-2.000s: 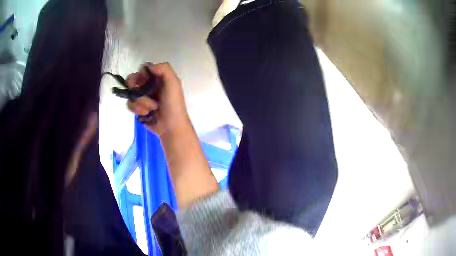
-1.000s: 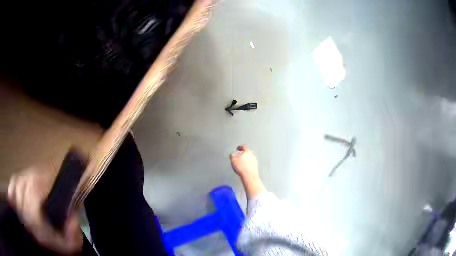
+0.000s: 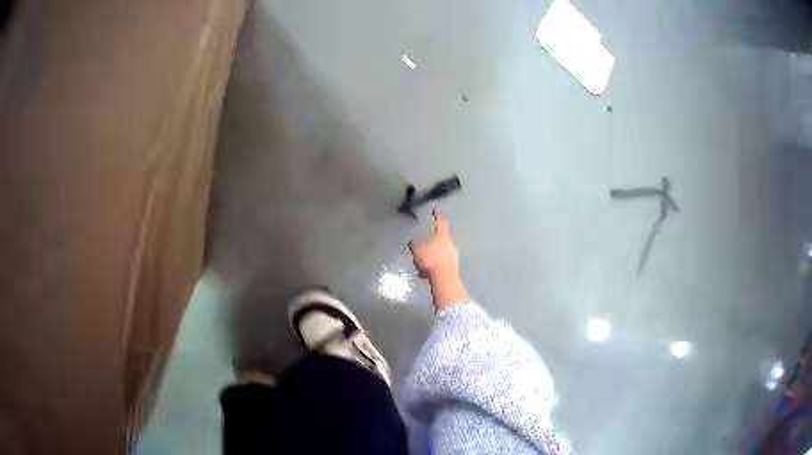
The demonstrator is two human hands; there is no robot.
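A short black strap assembly [image 3: 429,195] lies on the grey floor, with a frame-like end at the upper right and a forked end at the lower left. My right hand [image 3: 436,253], in a fuzzy grey sleeve, reaches down just below it. The index finger points at the strap and the thumb is apart. The fingertip looks close to the strap but contact cannot be told. The hand appears empty. My left hand cannot be made out.
A brown cardboard surface [image 3: 169,160] fills the left side. A thin dark branching strip [image 3: 661,203] lies on the floor at right. A white piece [image 3: 576,49] and a small white scrap [image 3: 409,62] lie farther up. A shoe [image 3: 334,329] and dark trousers are below.
My right hand has come nearer the black strap, its index finger now extended. The left hand and blue stool have left the view. The shoe now shows, and the brown surface stands more upright.
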